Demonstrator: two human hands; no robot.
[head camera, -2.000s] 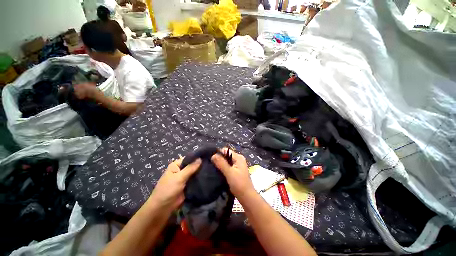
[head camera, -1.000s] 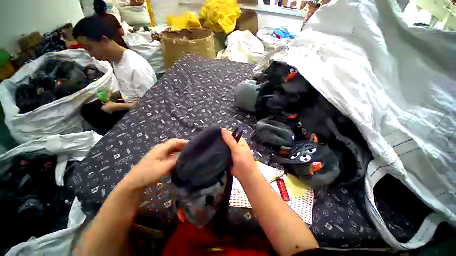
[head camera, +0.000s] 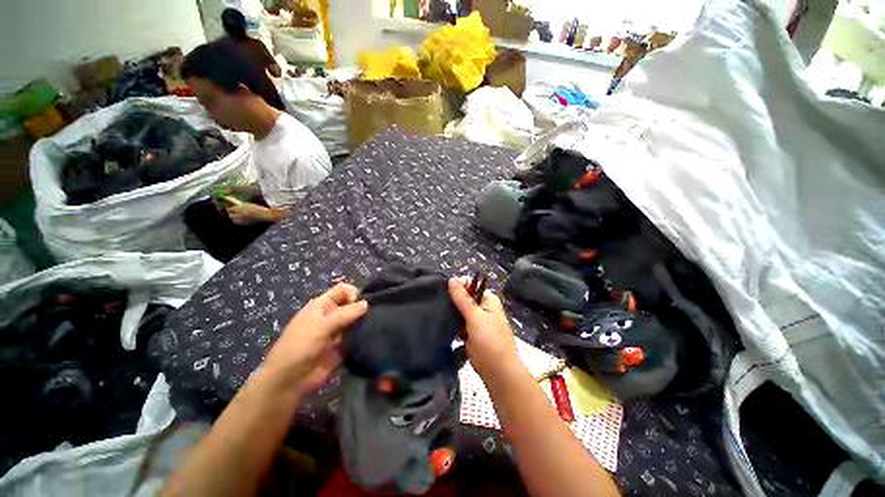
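A grey plush bag (head camera: 388, 442) with a cat-like face and an orange-red patch hangs near the front edge of the table. Its black lining (head camera: 403, 325) is pulled out above it. My left hand (head camera: 315, 340) pinches the lining's left edge. My right hand (head camera: 482, 325) holds the lining's upper right edge, with a small dark pointed item, perhaps snips, sticking up between the fingers. The bag's lower end is close to my body.
A pile of black-grey bags (head camera: 621, 340) lies at right beside a big white sack (head camera: 776, 223). A printed sheet (head camera: 606, 437) with a red bar (head camera: 562, 398) lies by my right forearm. A seated person (head camera: 291, 160) and open sacks (head camera: 126, 218) are at left.
The bag has turned so that its face, eyes and orange-red patch show more, with the lining stretched upright between my hands. The coworker's hands have left the sack and hold something green.
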